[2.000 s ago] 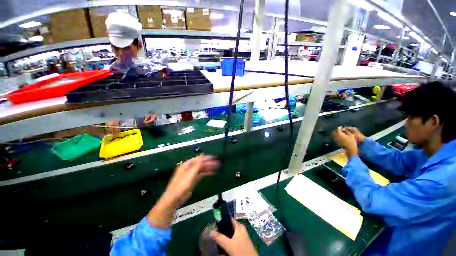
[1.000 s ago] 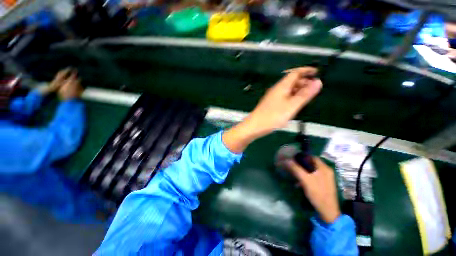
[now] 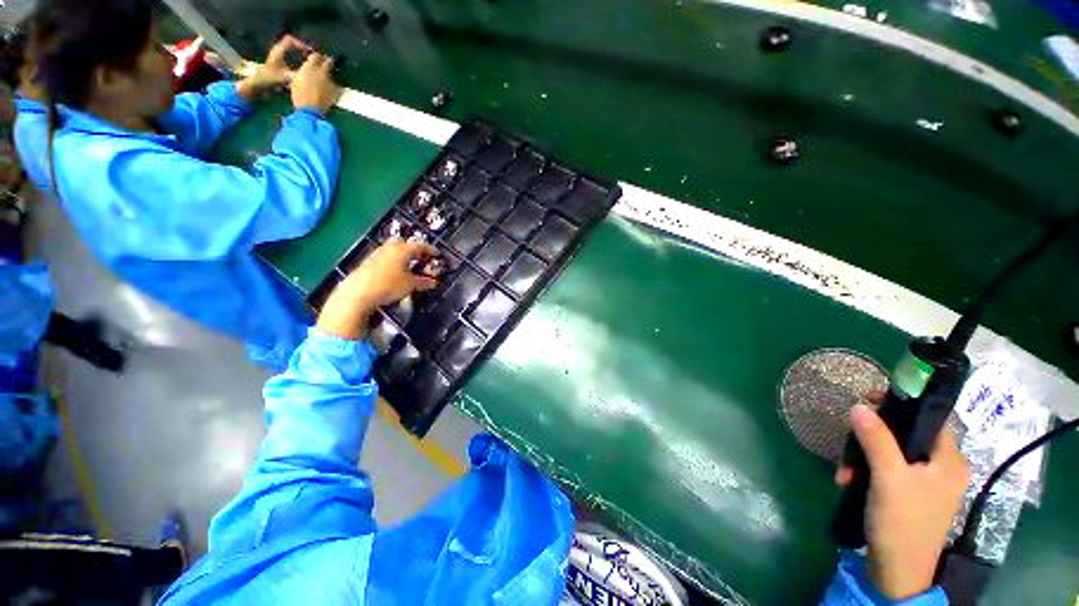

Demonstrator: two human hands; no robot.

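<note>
My left hand (image 3: 385,282) is over the black compartment tray (image 3: 518,201), its fingertips on a small dark unit (image 3: 431,268) with shiny bits at one pocket. Several similar units sit in pockets beside it; many other pockets are bare. My right hand (image 3: 909,497) is wrapped around the thick black electric screwdriver (image 3: 921,397) with a green-and-white label; its cord end points up and right. The driver lies over the right edge of the round, speckled screw dish (image 3: 828,397). The driver's nose is not clearly visible.
A white rail (image 3: 757,246) separates the bench from the green conveyor (image 3: 663,107), which carries several dark units. Clear bags (image 3: 1006,414) lie right of the driver. A person in blue (image 3: 201,195) works at the left. A thin cable curves at the lower right.
The view has swung left and down. My left hand has moved from above the conveyor to the tray and now touches a unit. My right hand still holds the screwdriver near the dish.
</note>
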